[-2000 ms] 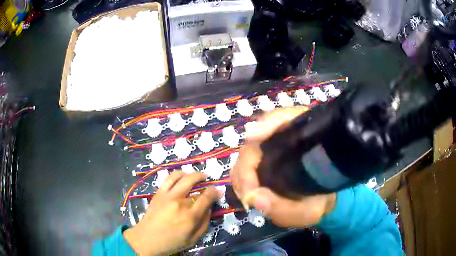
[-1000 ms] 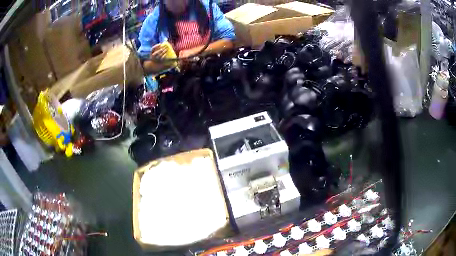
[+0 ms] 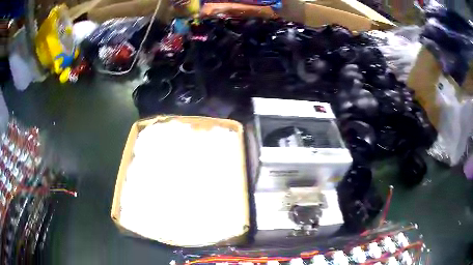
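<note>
The screw feeder (image 3: 303, 171), a white-grey box with a window on top and a metal pick-up head at its front, stands right of the centre. The open carton (image 3: 118, 178) filled with white parts (image 3: 189, 181) stands just left of it. A row of wired units with white caps (image 3: 339, 258) and red and yellow leads runs along the bottom edge, cut off by the frame. Neither of my hands is in view, and no screwdriver shows. The picture is blurred.
A large heap of black housings (image 3: 249, 67) lies behind the feeder and carton. Trays of units with red wires (image 3: 18, 165) are at the far left. A yellow item (image 3: 51, 41) lies at the upper left. Cardboard boxes (image 3: 332, 15) and clear plastic bags are at the back and right.
Both hands and the black screwdriver, over the rows two seconds ago, are out of view. The view has shifted, so the rows sit at the bottom edge. The person opposite is mostly cut off.
</note>
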